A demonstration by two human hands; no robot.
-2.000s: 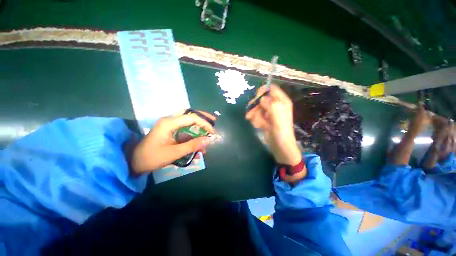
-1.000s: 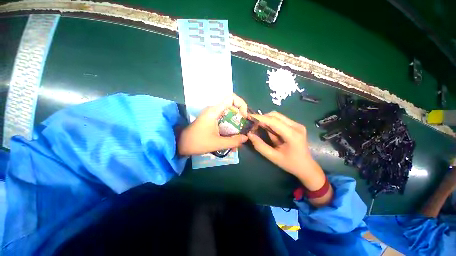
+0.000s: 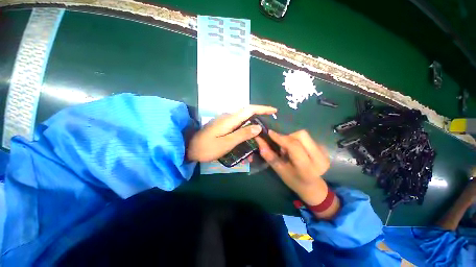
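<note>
A phone half-assembly (image 3: 240, 153), black-rimmed with a green board, is tilted between my hands above the lower part of the adhesive pad sheet (image 3: 223, 78). My left hand (image 3: 222, 136) grips it from the left, thumb over its upper part and index finger stretched out beyond it. My right hand (image 3: 297, 159) is at its right side, fingers bent around a dark thin item at the phone's upper right end; the item is blurred and partly hidden, so I cannot tell what it is. My right fingertips touch or nearly touch the housing.
A heap of small white pieces (image 3: 299, 87) lies beyond my hands, a black part (image 3: 328, 102) beside it. Black plastic parts (image 3: 399, 151) are heaped at right. A second liner sheet (image 3: 32, 73) lies far left. Another phone unit (image 3: 275, 7) is beyond the edge strip. A person's arm (image 3: 462, 203) shows at right.
Since a second ago the phone has tilted, showing its lower board. My left index finger has stretched out and my right hand has moved slightly down. Earlier, my right hand held tweezers away from the phone.
</note>
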